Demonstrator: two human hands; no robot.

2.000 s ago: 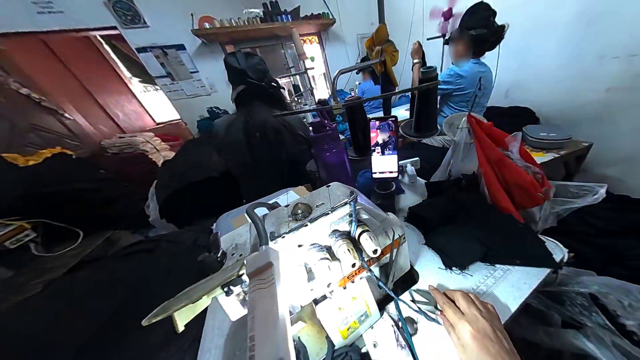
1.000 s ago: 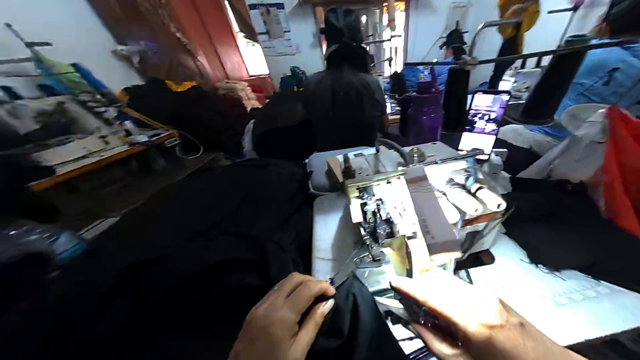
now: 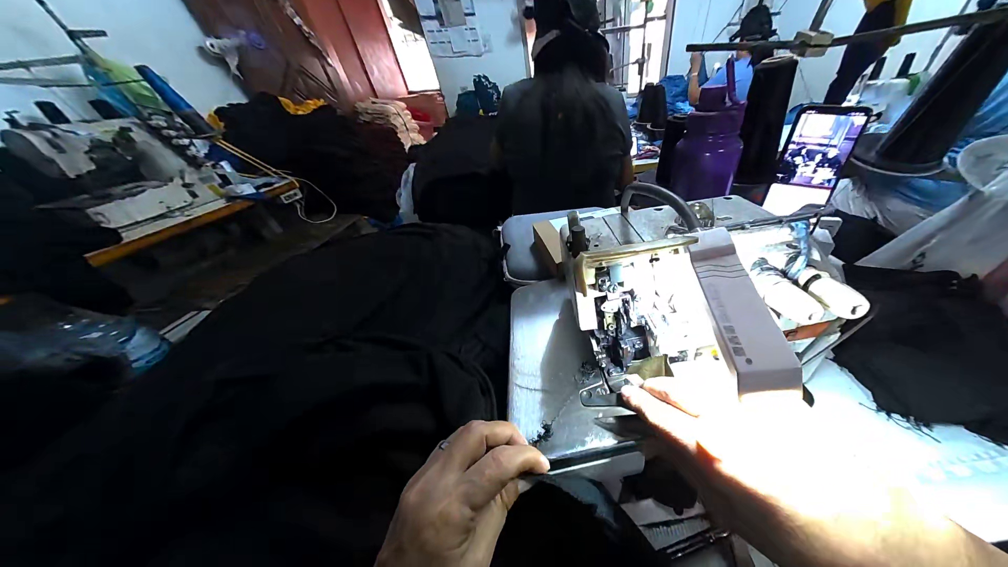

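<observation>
An overlock sewing machine [image 3: 630, 315] stands in front of me with its looper area exposed and brightly lit. My left hand [image 3: 472, 492] pinches the edge of black fabric [image 3: 563, 516] between thumb and fingers, at the near edge of the machine's metal plate. My right hand [image 3: 677, 429] reaches in from the right, its fingertips at the presser foot area [image 3: 602, 394]. A dark, pointed metal tool [image 3: 622, 426], perhaps thread snips, shows under that hand; the palm hides most of it. Glare washes out the right hand and wrist.
Black cloth [image 3: 315, 378] lies heaped at the left, and more [image 3: 921, 339] at the right. A phone [image 3: 819, 157] stands behind the machine beside a purple bottle [image 3: 709, 150] and thread cones. A person [image 3: 563, 118] sits ahead, facing away. Another sewing machine [image 3: 118, 173] is at far left.
The view has swung left. My left hand has come into view with the black fabric. My right hand, first over the table right of the machine, is now at the presser foot area.
</observation>
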